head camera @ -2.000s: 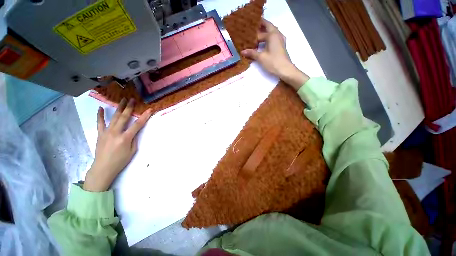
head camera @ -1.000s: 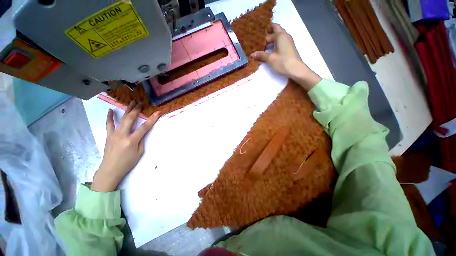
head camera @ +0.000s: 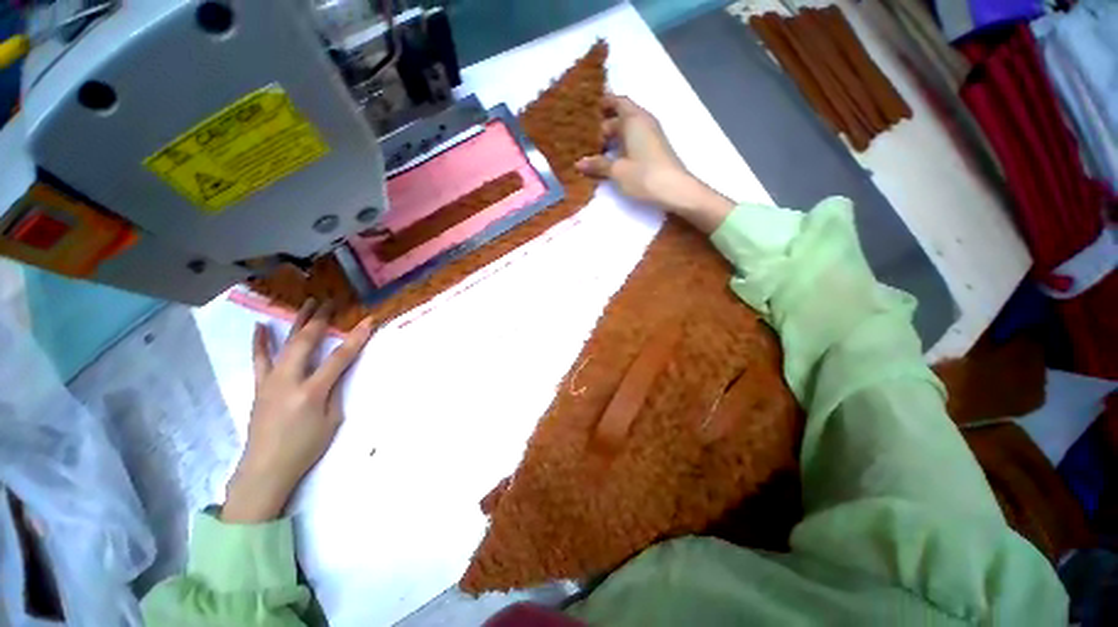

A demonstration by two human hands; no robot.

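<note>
A rust-brown textured panel (head camera: 566,129) lies on the white base sheet (head camera: 472,367), partly under the dark grey clamp frame (head camera: 539,174). The frame holds a pink slotted insert (head camera: 484,157); brown shows through its slot. My left hand (head camera: 292,410) lies palm down, fingers spread, fingertips at the panel's left end beside the frame. My right hand (head camera: 644,159) is at the panel's right end, thumb and forefinger apart on its edge; whether it pinches the cloth is unclear. Sewn brown panels (head camera: 687,404) overlap nearest my body, a strip and pale thread tails on top.
The pattern sewer head (head camera: 245,135), with a yellow caution label, overhangs the upper left. Clear plastic (head camera: 74,453) is at the left edge. Loose brown welt strips (head camera: 834,74) lie beyond the dark grey mat (head camera: 736,110). Red fabric bundles (head camera: 1030,147) are at the far right.
The camera view has shifted, so the machine and work sit lower in the picture. The slot looks more evenly brown, with less dark rim. Both hands keep about the same places on the panel.
</note>
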